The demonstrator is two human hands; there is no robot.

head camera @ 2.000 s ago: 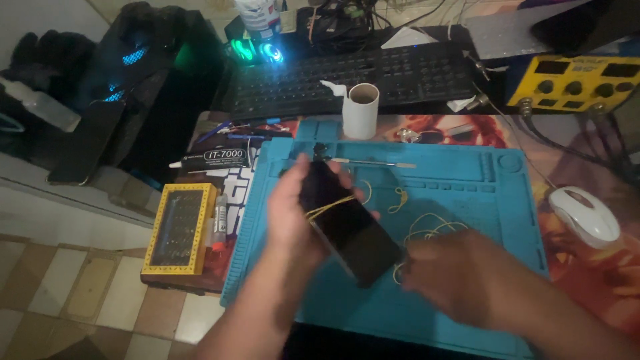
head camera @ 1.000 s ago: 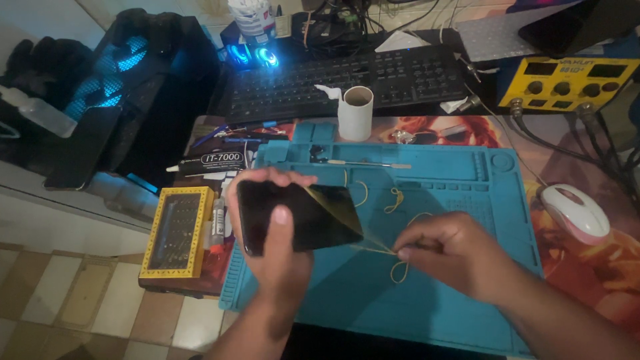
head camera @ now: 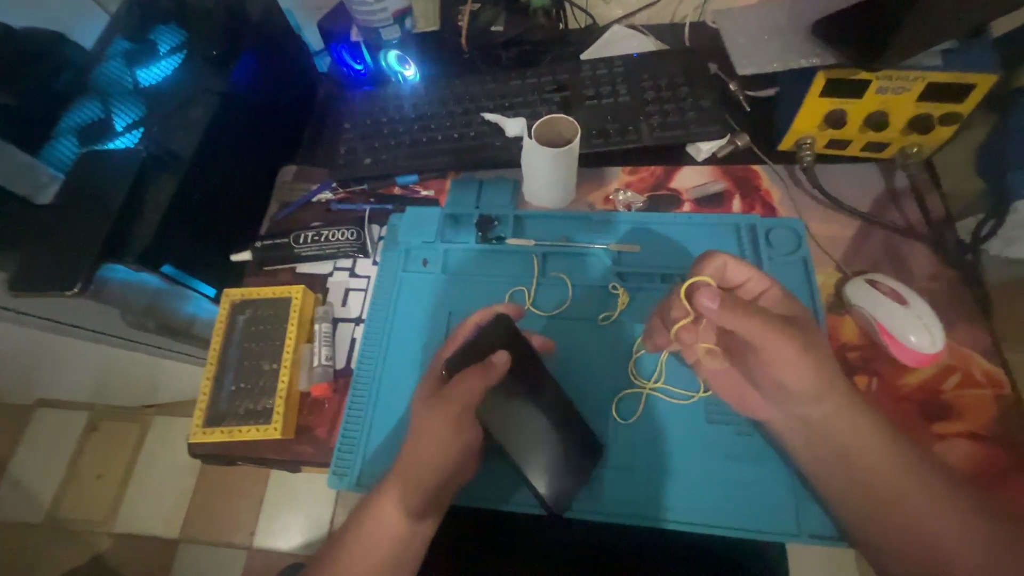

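Observation:
My left hand [head camera: 448, 408] grips a black smartphone [head camera: 544, 424], its thumb across the dark glass face, over a teal silicone repair mat [head camera: 496, 496]. No band shows around the phone. Between the thumb and fingers of my right hand [head camera: 744, 336] is a yellow elastic band [head camera: 694, 282], raised above the mat. Just left of that hand, more yellow bands [head camera: 628, 406] lie in loops. Farther back on the mat are a small knotted yellow band [head camera: 614, 304] and a loose curved one [head camera: 566, 298]. A metal spatula [head camera: 576, 245] rests in the mat's upper tray.
Behind the mat stand a cardboard roll [head camera: 552, 164] and a black keyboard [head camera: 480, 104]. A yellow-framed bit case [head camera: 252, 364], a small tube [head camera: 322, 348] and a black glue tube [head camera: 308, 244] lie left. On the right are a mouse [head camera: 894, 318] and a yellow-fronted soldering station [head camera: 888, 112].
The yellow band around the phone two seconds ago has come off. My right hand has moved up and away from the phone with a band. My left hand has turned the phone.

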